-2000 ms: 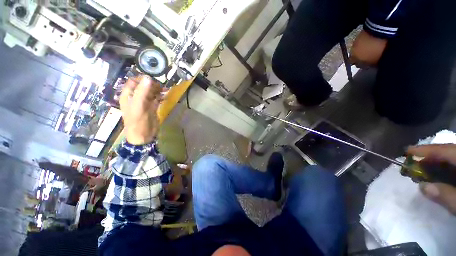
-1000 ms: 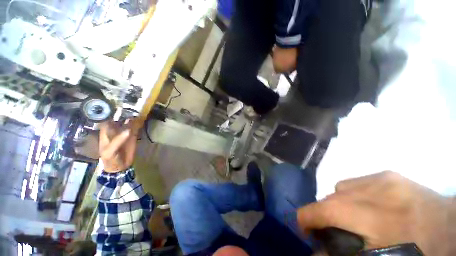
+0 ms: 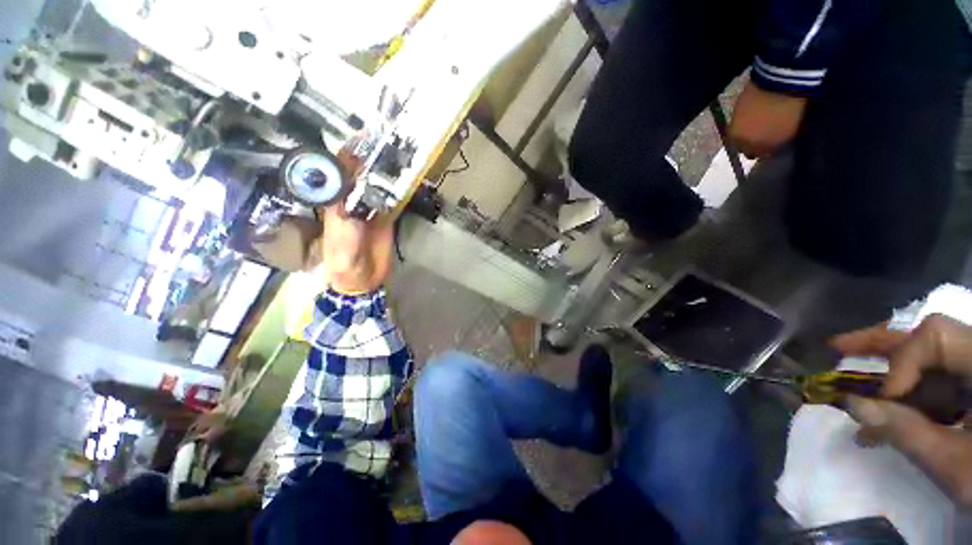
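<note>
The sewing machine head (image 3: 213, 43) is at the upper left, with a small dark wheel with a pale centre (image 3: 313, 177) at its end. My left hand (image 3: 355, 240) is at the mechanism just right of the wheel; its fingers are hidden by the metal parts, so I cannot tell whether they hold anything. My right hand (image 3: 922, 389) is at the right edge, partly cut off. It holds a screwdriver (image 3: 837, 385) by its clear yellow handle, the thin shaft pointing left over my knee, away from the machine.
A second person (image 3: 661, 117) in dark clothes sits at the upper right, one hand near the knee. The white table top (image 3: 480, 53) has a yellow-orange edge. A foot treadle (image 3: 709, 321) is on the floor. White fabric (image 3: 853, 458) lies at lower right. A machine beam (image 3: 480, 261) runs under the table.
The view swung away and back. My left hand has moved from below the wheel in among the parts beside it. The screwdriver shaft now lies lower and flatter.
</note>
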